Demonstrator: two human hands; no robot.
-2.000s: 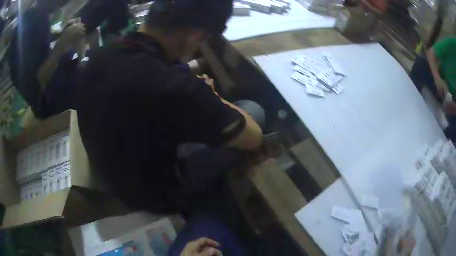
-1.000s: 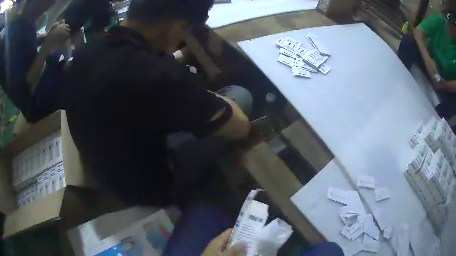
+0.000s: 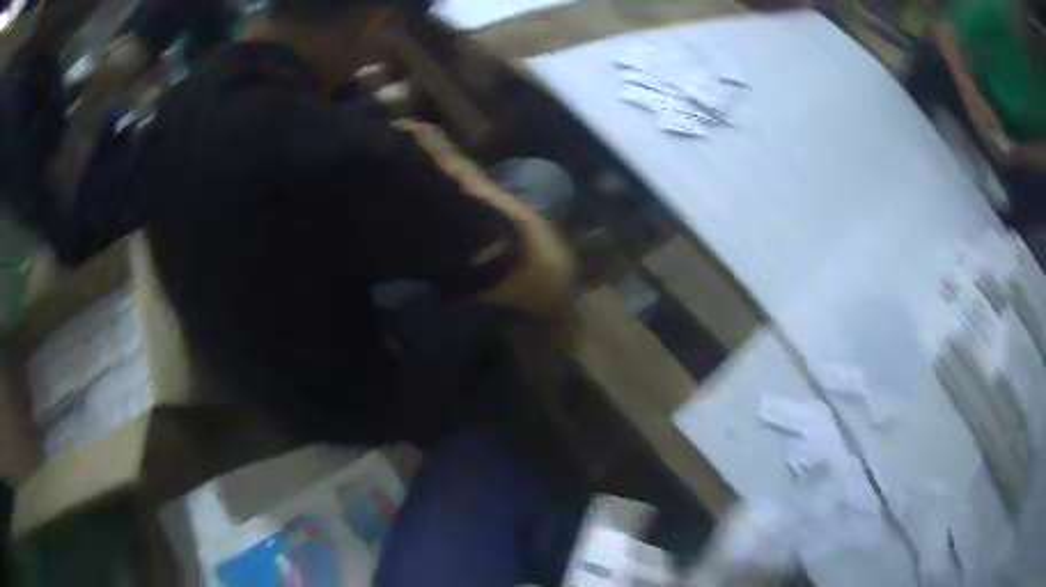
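A white printed carton [image 3: 616,548] shows at the bottom edge, blurred and cut off. A pale, limp, translucent-looking thing [image 3: 740,541] lies or hangs just right of it, too blurred to name. Small white paper slips [image 3: 791,415] are scattered on the near part of the white board [image 3: 734,401]. I cannot make out my left hand or my right hand; whatever holds the carton is below the picture's edge or lost in blur.
A person in black [image 3: 287,252] sits close at the left. An open corrugated box [image 3: 86,476] holds white cartons. Stacked white cartons [image 3: 992,355] stand at the board's right side. More slips [image 3: 677,98] lie farther back. A blue-and-white printed panel [image 3: 281,556] is low left. Wooden pallet slats [image 3: 631,367] show beside the board.
The carton has moved down and right, mostly out of the picture. My left hand, visible before, has dropped out of sight. The view has shifted slightly and blurred.
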